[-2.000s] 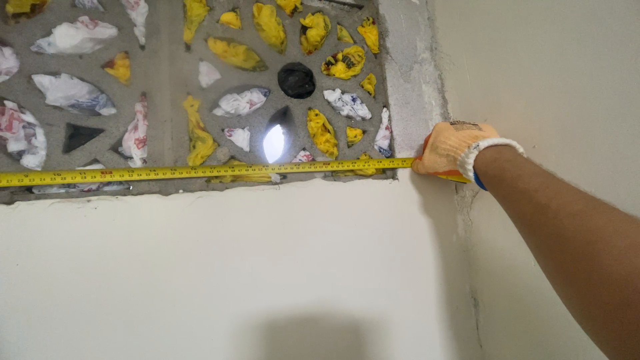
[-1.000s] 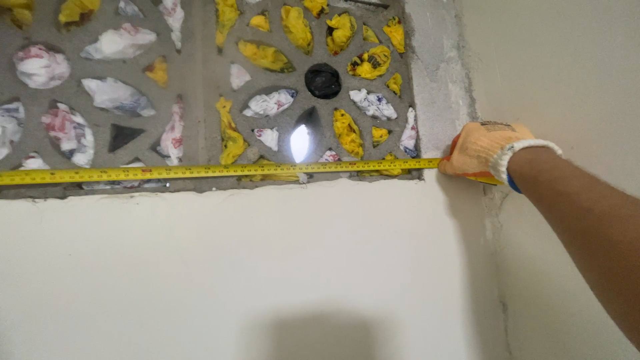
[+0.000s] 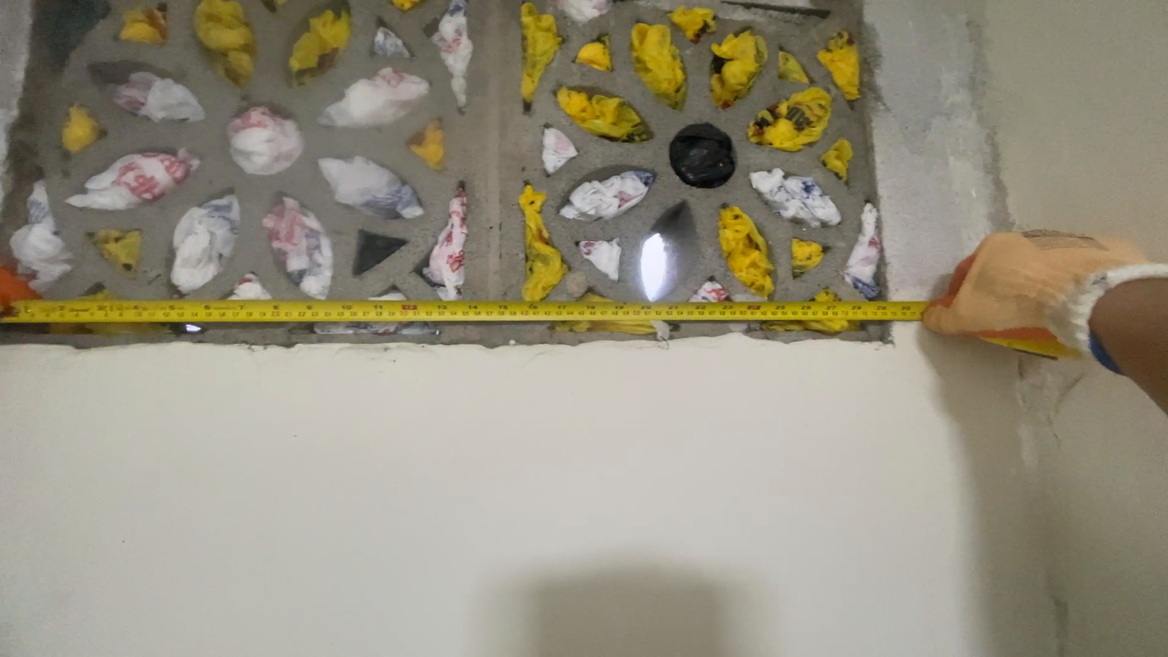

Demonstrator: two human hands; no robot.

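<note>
My right hand [image 3: 1031, 283], in a pale orange work glove with a white cuff, closes on a yellow tape measure at the right, near the wall corner. The steel blade [image 3: 511, 312] runs level and taut across the lower edge of a concrete breeze-block panel [image 3: 497, 182]. At the far left edge a bit of orange glove, my left hand [image 3: 13, 290], touches the blade's other end; most of it is out of view. The tape's case is mostly hidden by my right hand.
Crumpled yellow, white and black plastic bags [image 3: 702, 156] fill the panel's openings. Below it is a smooth off-white wall [image 3: 365, 474] bearing a shadow. A side wall [image 3: 1086, 119] meets it at the right, with rough plaster [image 3: 931, 137] beside the panel.
The view has shifted left, so the orange glove at the blade's left end now shows. My right hand still holds the tape at the corner.
</note>
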